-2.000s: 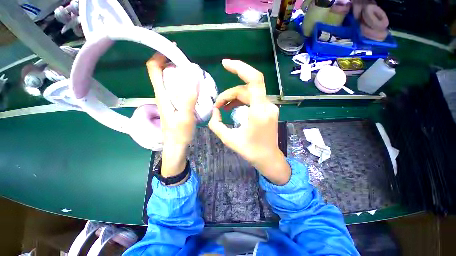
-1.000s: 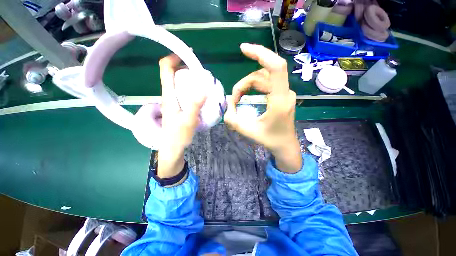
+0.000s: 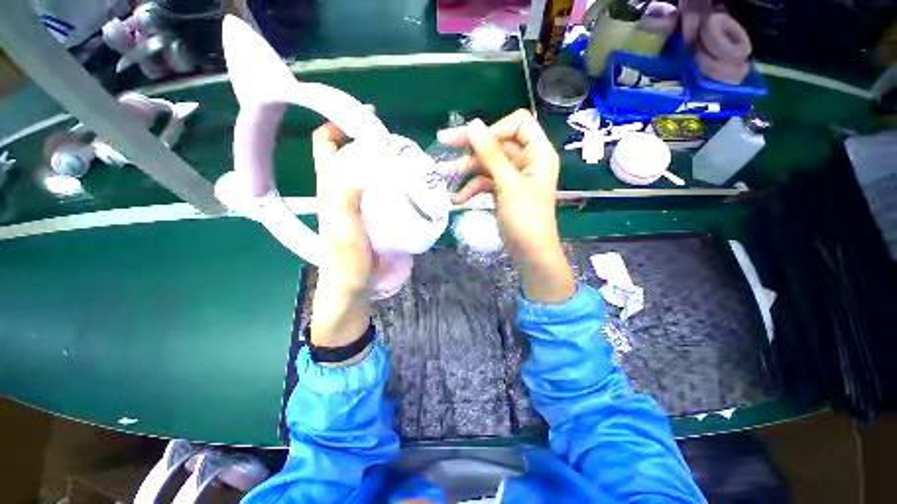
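White and pale pink cat-ear headphones [image 3: 270, 157] are held up above the green bench, headband to the left. My left hand [image 3: 339, 217] grips them by an ear cup. The white outer face of the ear cup [image 3: 408, 207] is turned toward the right, and part of a pink cushion shows below it. My right hand [image 3: 516, 167] is at the upper right of the cup, thumb and fingers pinching clear shiny film [image 3: 449, 165] at its edge. Crumpled clear film [image 3: 479, 234] lies behind the black mat [image 3: 448, 345].
A crumpled white tissue [image 3: 618, 283] lies on the mat's right part. Dark sheets [image 3: 826, 285] are stacked at right. A blue bin [image 3: 644, 87], white bottle [image 3: 728, 150] and round pink-white item [image 3: 640, 158] stand upper right. More headphones [image 3: 74, 157] lie upper left, others [image 3: 197, 477] lower left.
The headphones have turned in my left hand, so the cup's outer face shows more and the headband has moved right. My right hand has moved up to the cup's edge, with film now at its fingertips.
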